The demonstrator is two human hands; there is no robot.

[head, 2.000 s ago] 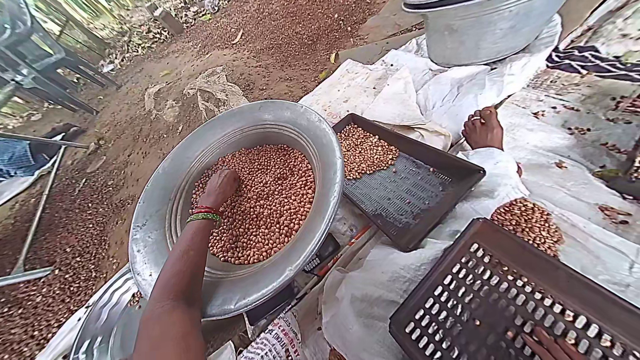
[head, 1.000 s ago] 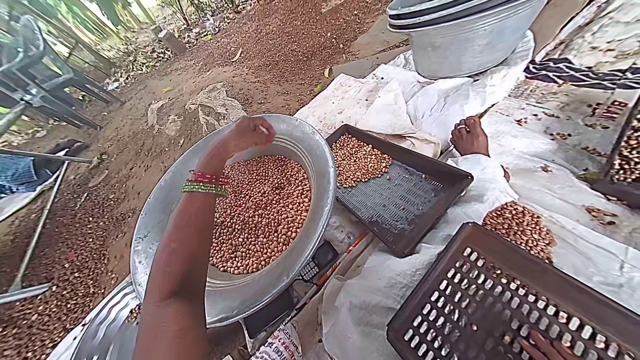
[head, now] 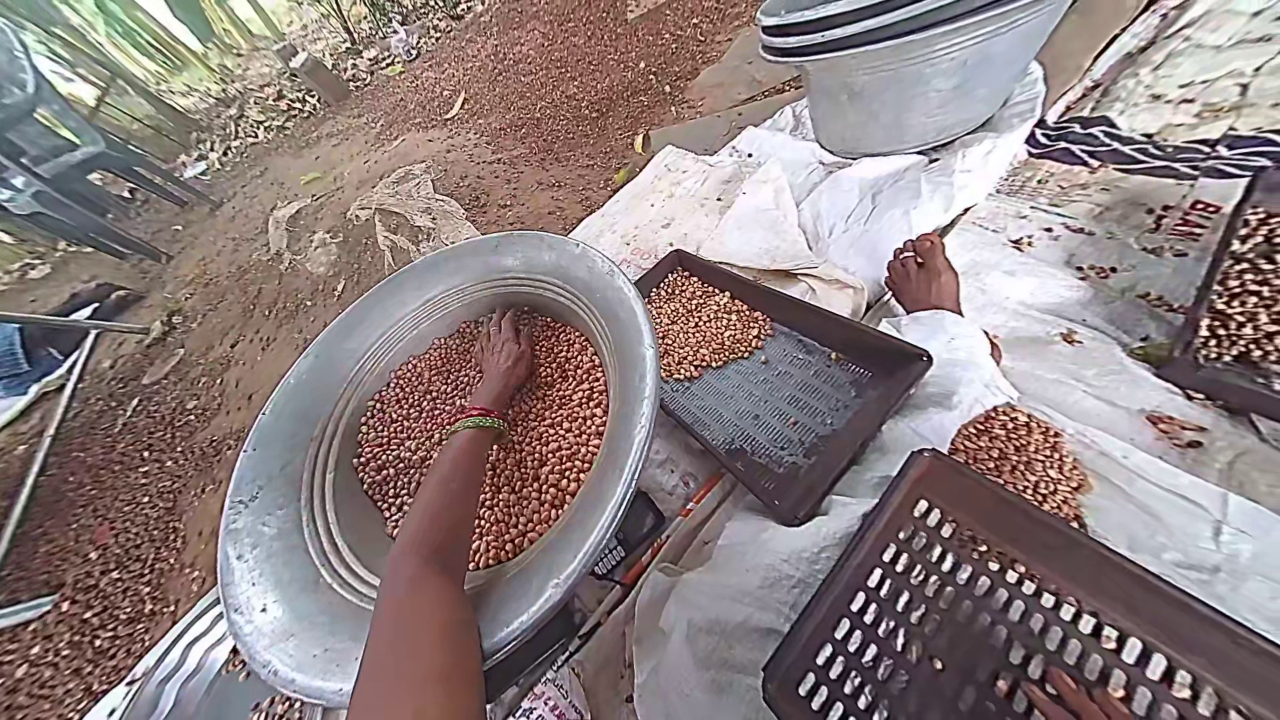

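Observation:
My left hand [head: 505, 352], with red and green bangles at the wrist, lies palm down on a heap of small reddish-brown nuts or seeds [head: 545, 455]. They fill the bottom of a wide-rimmed metal basin [head: 285, 500]. My right hand [head: 1075, 695] shows only its spread fingers at the bottom right edge, over a dark slotted plastic crate [head: 900, 600]; the rest is out of frame. Between the basin and this crate is a shallow dark plastic tray [head: 850, 425], with paler nuts or seeds [head: 700, 322] heaped at its left end.
A small heap of nuts [head: 1020, 462] lies on white sheeting [head: 720, 600] beside a bare foot [head: 925, 275]. Stacked metal tubs [head: 900, 90] stand at the top. Another filled tray [head: 1240, 290] is at right. A dark device with keys [head: 615, 550] sits under the basin's edge.
My left hand was in the heap, then raised over the basin's far rim a second ago; now it is back down on the nuts. My right hand stays at the slotted crate.

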